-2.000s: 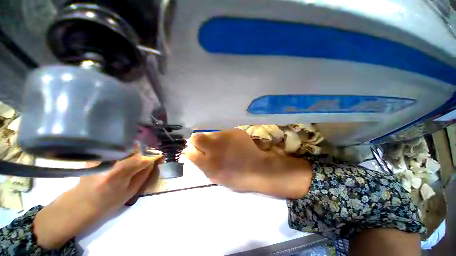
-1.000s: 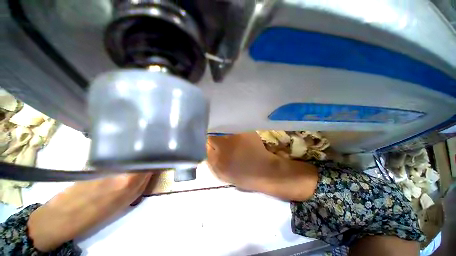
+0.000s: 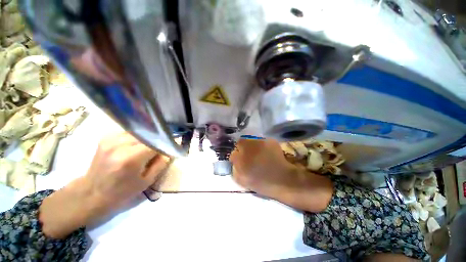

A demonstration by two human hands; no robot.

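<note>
My left hand rests on the machine bed, left of the needle area, fingers curled. The shiny curved guard partly covers its fingertips. A thin dark curved thing shows just below it; I cannot tell whether it is held. My right hand is on the bed right of the tension dial, its fingertips hidden behind the dial and machine. No fabric piece is clearly visible in either hand. The presser foot and needle cannot be made out.
The machine head with a larger grey knob and yellow warning triangle fills the upper view. Loose beige pieces lie at left. More beige pieces lie behind my right hand, and others at far right.
The view has shifted left, so the knob now appears further right and the warning triangle and left pile show. My left hand is now less covered by the knob; my right hand stays beside the dial.
</note>
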